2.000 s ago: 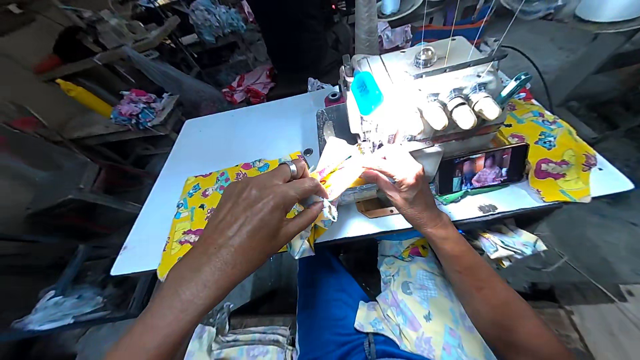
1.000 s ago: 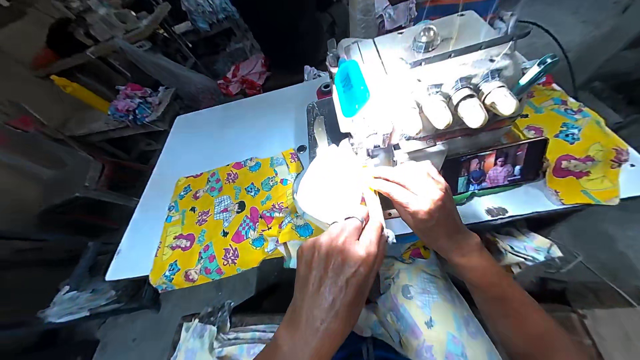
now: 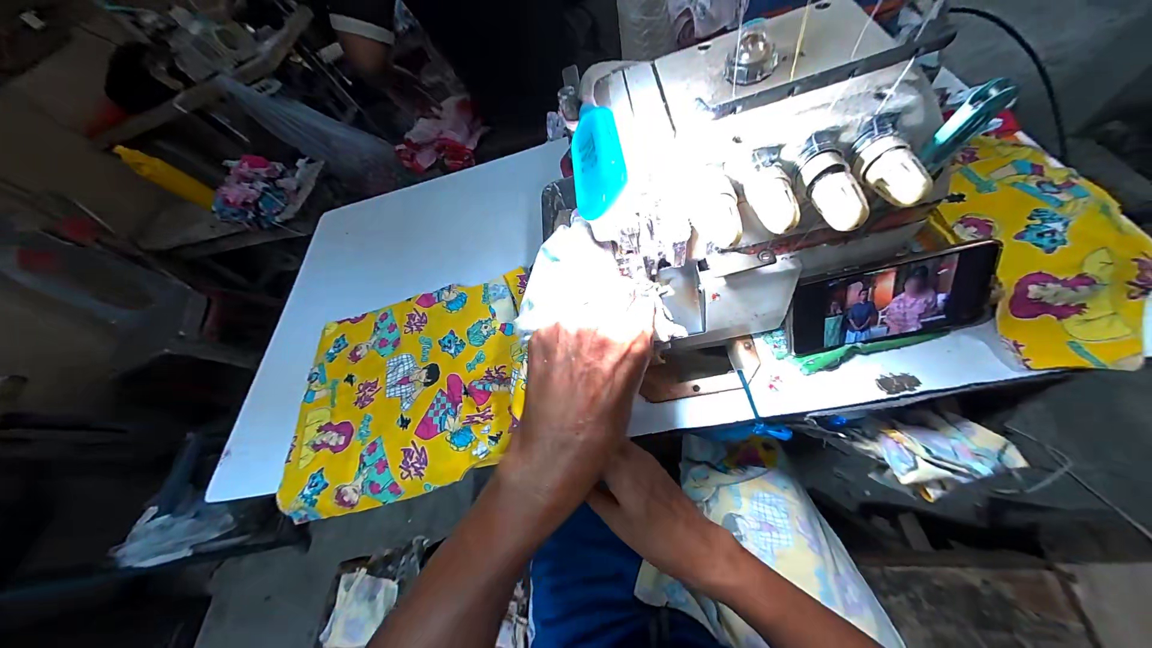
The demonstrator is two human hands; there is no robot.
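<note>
My left hand (image 3: 585, 387) lies over the near end of a pale fabric piece (image 3: 576, 292), fingers pointing at the needle area of an overlock sewing machine (image 3: 666, 135); glare hides its fingertips. My right hand (image 3: 634, 490) crosses beneath the left wrist, its fingers mostly hidden, so its hold cannot be told. The pale piece joins or overlaps a yellow printed cloth (image 3: 405, 396) spread flat on the left of the white table (image 3: 396, 225). A blue plastic guard (image 3: 598, 162) hangs on the machine's front.
A phone (image 3: 895, 297) showing a video leans against the machine at right. Beyond it lies more yellow printed cloth (image 3: 1062, 261). Thread snips or a similar teal-handled tool (image 3: 976, 117) sits on the machine's right. Pale printed cloth (image 3: 774, 531) covers my lap. A person's arm (image 3: 364, 40) shows behind the table.
My right hand has moved from beside the needle area to under my left wrist. My left hand has moved forward over the pale fabric. The view is closer to the machine.
</note>
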